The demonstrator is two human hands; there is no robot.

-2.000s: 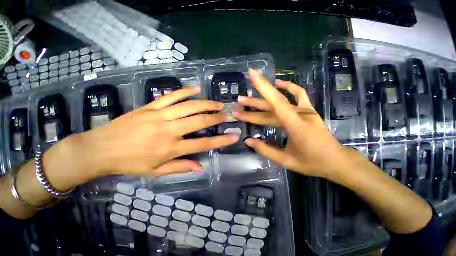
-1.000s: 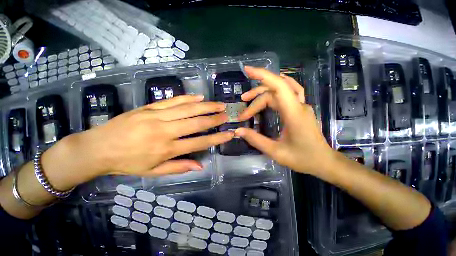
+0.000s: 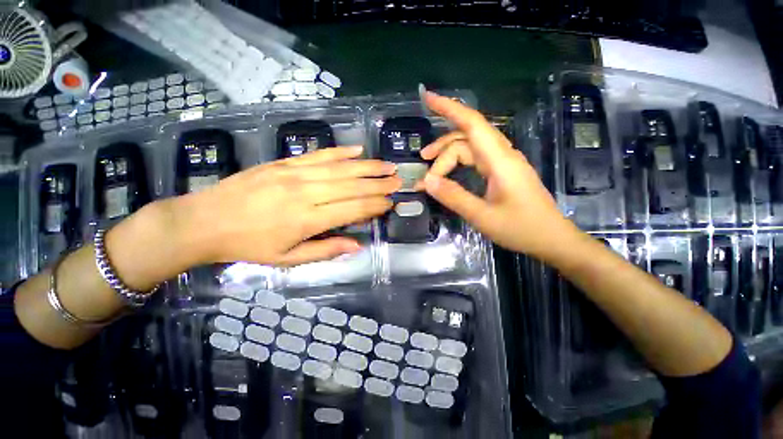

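A black phone housing (image 3: 408,227) lies back face up in the end pocket of the clear blister tray (image 3: 429,273), with a pale label and a pale oval adhesive pad (image 3: 410,208) below it. My left hand (image 3: 292,206) lies flat with its fingertips at the housing's left edge. My right hand (image 3: 502,189) is over the housing's right side, thumb and a fingertip close together near the label; whether they hold anything is too small to tell. A pad sheet (image 3: 339,347) with rows of ovals lies across the tray's near row.
More housings (image 3: 206,159) sit in the tray's other pockets. A second blister tray with housings (image 3: 586,146) is at the right. Other pad sheets (image 3: 137,101) lie beyond the tray, beside a small fan (image 3: 24,53) and a white roll with a red-orange centre (image 3: 70,79).
My right thumb has moved up from the pad area toward the label, and the oval pad is uncovered again. The view has shifted slightly, showing more of the fan and the near row.
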